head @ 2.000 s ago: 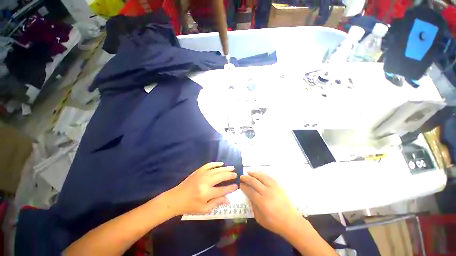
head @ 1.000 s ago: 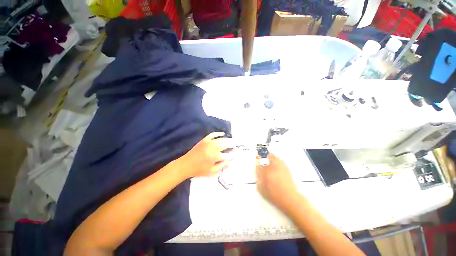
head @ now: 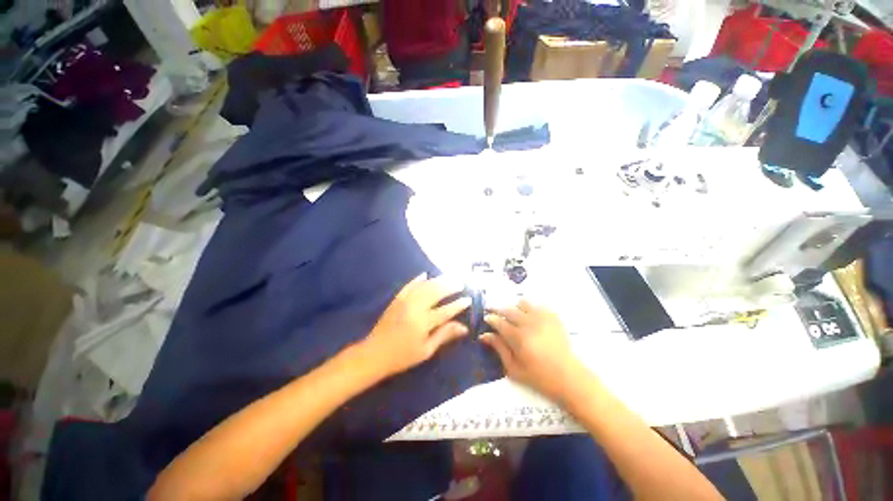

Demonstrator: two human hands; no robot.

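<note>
A large navy cloth (head: 304, 284) covers the left of the white sewing table (head: 548, 411) and hangs over its front edge. My left hand (head: 421, 318) lies on the cloth with its fingertips at a narrow fabric edge (head: 477, 311) just in front of the presser foot area (head: 516, 271). My right hand (head: 529, 342) is on the other side of that edge, fingertips on it. Both hands hold the edge between them. The needle is too small and bright to tell. The white machine head (head: 627, 220) runs to the right.
A black phone (head: 632, 301) lies right of my right hand. A control panel (head: 825, 321) is at the right end. A brown wooden rod (head: 493, 83) stands behind the machine. Clear bottles (head: 729, 108) and a dark thread cone (head: 811, 117) stand at the back right. Crumpled navy cloth (head: 313, 132) lies back left.
Compared with one second ago, my right hand has come back from the presser foot area to the fabric edge. My left hand has closed in beside it, and the cloth reaches further right.
</note>
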